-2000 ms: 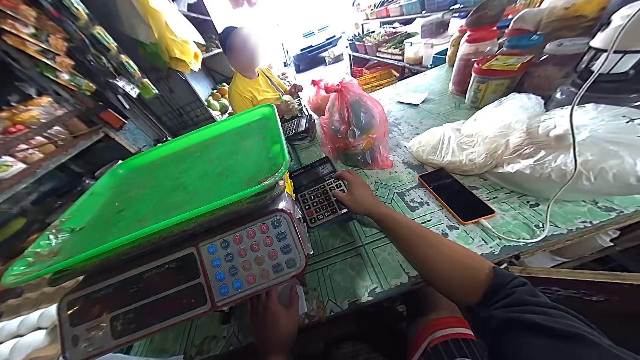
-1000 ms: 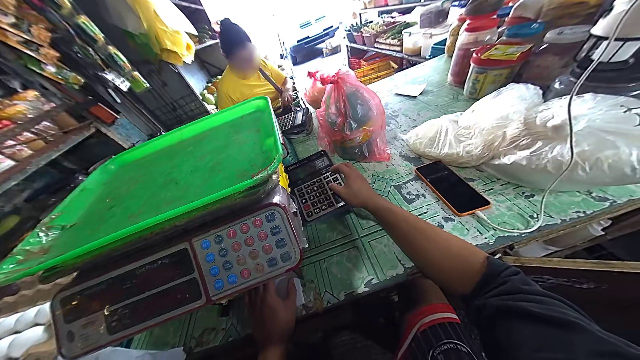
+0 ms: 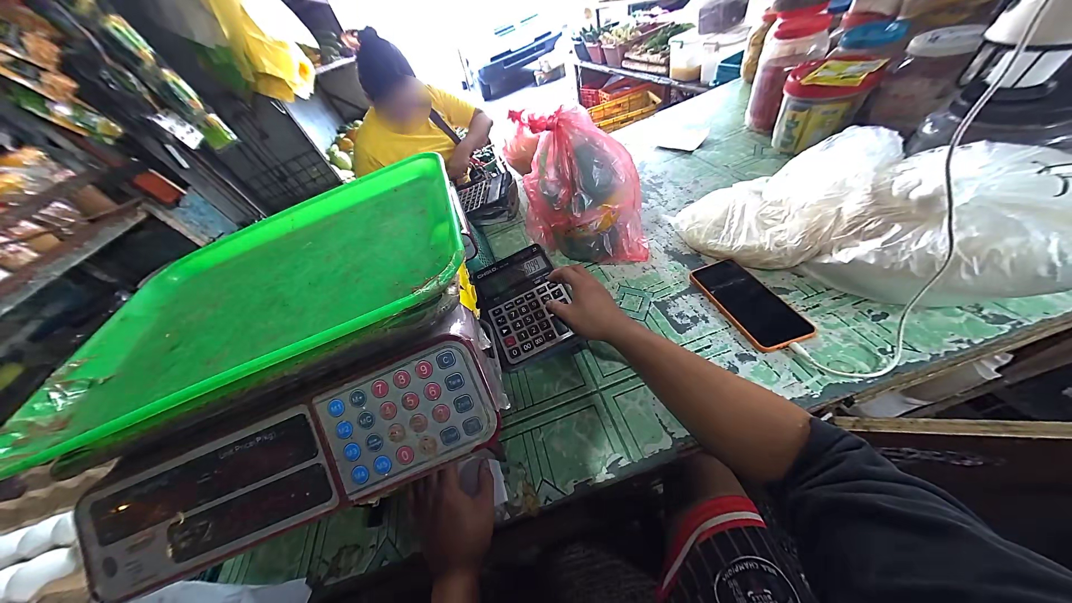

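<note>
With its fingertips on the keys at the right side of a desk calculator (image 3: 528, 318), my right hand (image 3: 586, 303) holds nothing. My left hand (image 3: 456, 515) lies on the counter just below the keypad of a digital weighing scale (image 3: 402, 410); its fingertips are partly hidden under the scale's edge, so its grip is unclear. A green plastic tray (image 3: 276, 293) sits on the scale. Behind the calculator stands a knotted pink plastic bag (image 3: 586, 188) with items inside. A phone (image 3: 751, 304) in an orange case lies right of my right hand, a white cable plugged into it.
White plastic bags (image 3: 837, 209) cover the counter's right side, before lidded jars (image 3: 825, 100). Egg trays (image 3: 38, 544) are at lower left. Across the counter a person (image 3: 410, 126) in yellow is near a second calculator (image 3: 477, 194). Green patterned sheeting covers the counter (image 3: 578, 419).
The person in yellow has shifted and bent the head lower. My right hand's fingers have moved slightly over the calculator keys. My left hand remains by the scale.
</note>
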